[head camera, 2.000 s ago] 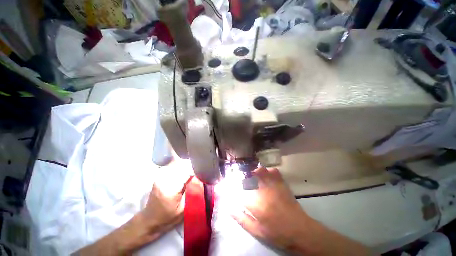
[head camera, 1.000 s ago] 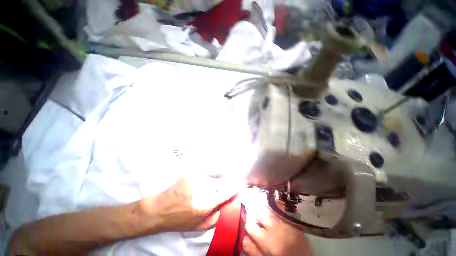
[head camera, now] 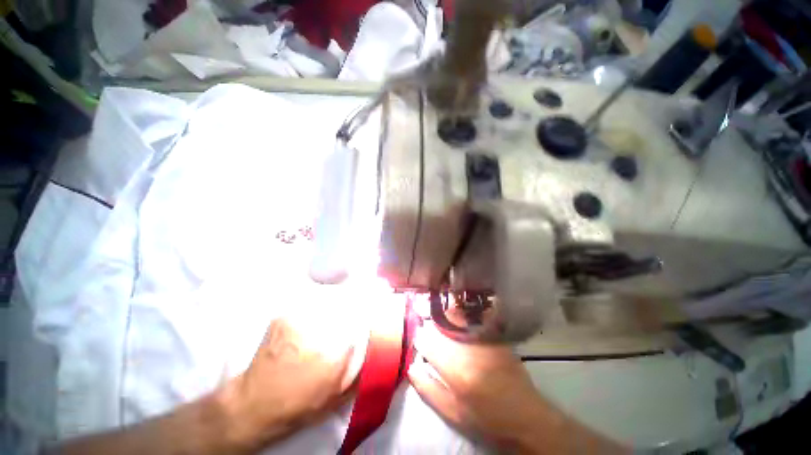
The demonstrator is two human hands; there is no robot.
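Observation:
The white garment piece [head camera: 222, 204] lies left of the machine head, with a small print on it. A red band [head camera: 381, 378] runs from the glow under the head down toward me, on the white cloth. My left hand [head camera: 289, 369] rests on the cloth just left of the band; its fingertips are washed out by glare. My right hand [head camera: 471, 369] lies right of the band, fingers bent on the cloth below the head. The needle area is lost in the glow. I cannot tell if either hand pinches the cloth.
The cream machine head [head camera: 533, 169] fills the right side, with a pale lever guard [head camera: 531, 271] in front. A slim lamp [head camera: 336, 218] stands at its left. White scraps [head camera: 209, 53] and red cloth [head camera: 329, 19] lie behind the table. Dark snips [head camera: 707, 345] lie on the right.
The view swung right-down to the head's left side and partly back. The left hand has moved slightly away from the band, and more of the band shows between the hands.

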